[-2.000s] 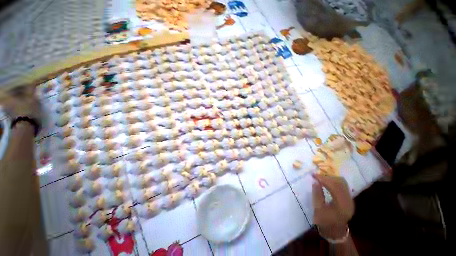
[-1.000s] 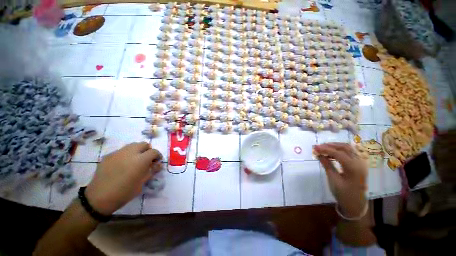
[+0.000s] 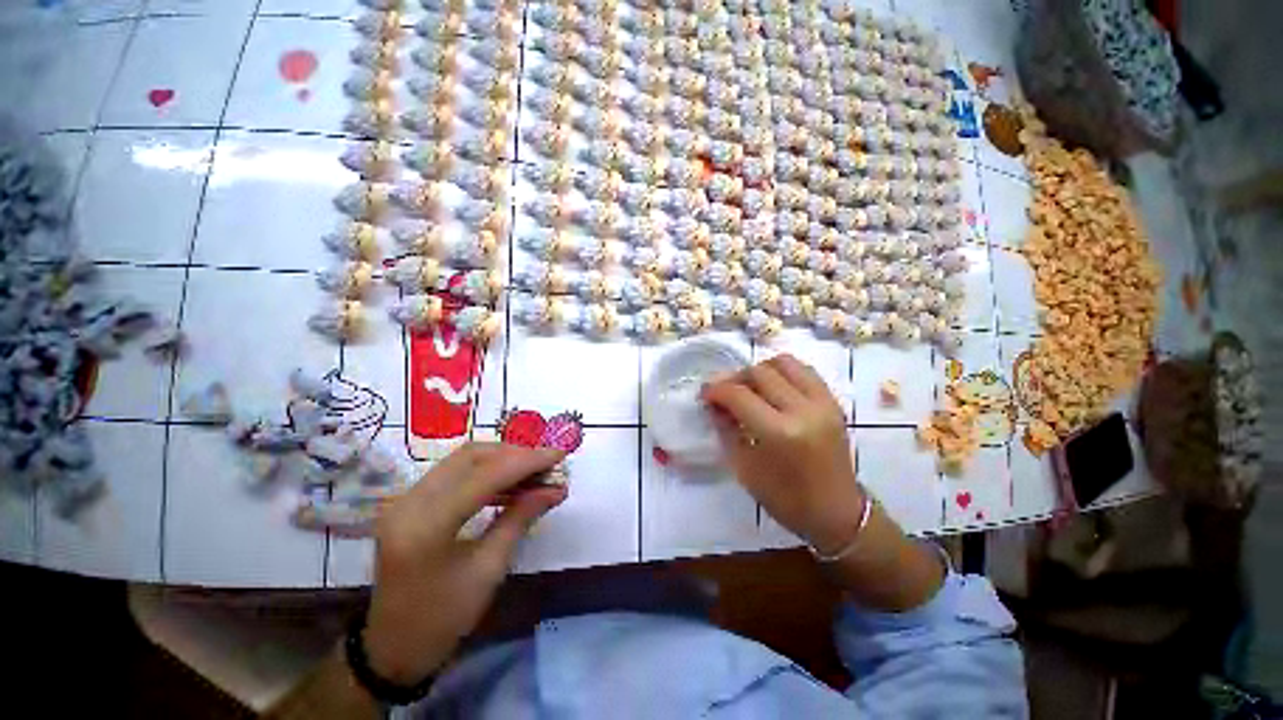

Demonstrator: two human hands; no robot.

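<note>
My left hand [image 3: 450,542], with a dark wristband, pinches a small part, apparently grey [image 3: 549,480] and mostly hidden, near the table's front edge. My right hand [image 3: 799,453], with a pale bracelet, reaches over the white bowl [image 3: 661,411], thumb and fingertips together inside its right rim. Whether they hold an orange part is too small to tell. A small cluster of loose grey parts [image 3: 345,478] lies left of my left hand. Grey-and-orange assembled pieces [image 3: 661,183] stand in close rows behind the bowl. The bowl's pale content is hard to make out.
A larger heap of grey parts [image 3: 35,338] lies at the far left. A heap of orange parts [image 3: 1090,288] is at the right, a smaller group [image 3: 951,429] nearer. A phone [image 3: 1098,461] lies by the right edge. A basin [image 3: 1076,63] and a tub [image 3: 1189,429] stand at the right.
My right hand has moved left to the bowl. My left hand has moved right, off the loose grey parts, with a part in its fingers. The view has shifted, and the grey cluster now shows.
</note>
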